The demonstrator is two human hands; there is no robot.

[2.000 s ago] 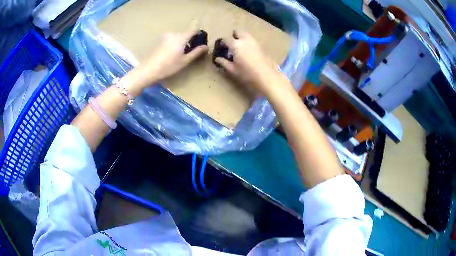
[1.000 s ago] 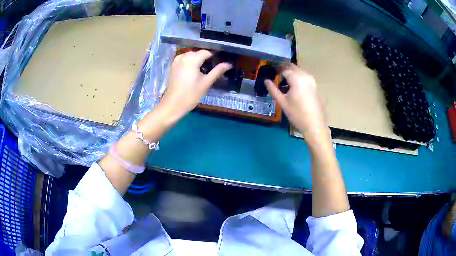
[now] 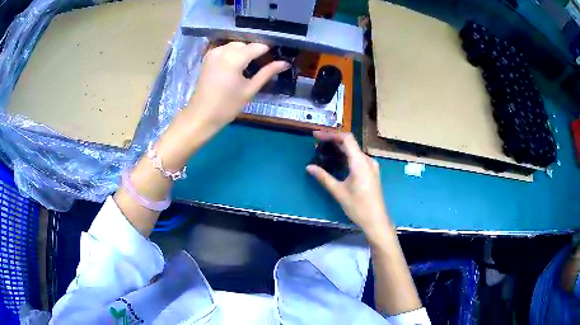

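Observation:
My left hand (image 3: 235, 79) is at the left part of the press fixture (image 3: 299, 112), fingers around a black cylindrical part (image 3: 254, 67). Another black part (image 3: 287, 79) stands beside my fingertips and one (image 3: 327, 84) stands upright at the fixture's right end. My right hand (image 3: 346, 174) is over the bench in front of the fixture, holding a black part (image 3: 331, 159) between thumb and fingers. What sits under my left hand is hidden.
The press head (image 3: 273, 11) and silver crossbar (image 3: 273, 32) are above the fixture. The plastic-lined box (image 3: 89, 70) with tan board is at left. At right, cardboard (image 3: 426, 89) bears rows of black parts (image 3: 512, 95). A small white piece (image 3: 414, 169) lies on the bench (image 3: 254, 171).
The view turned from the plastic-lined box to the press, and both hands moved to the fixture. Since then my right hand has come back toward the bench edge with a black part; my left stays there.

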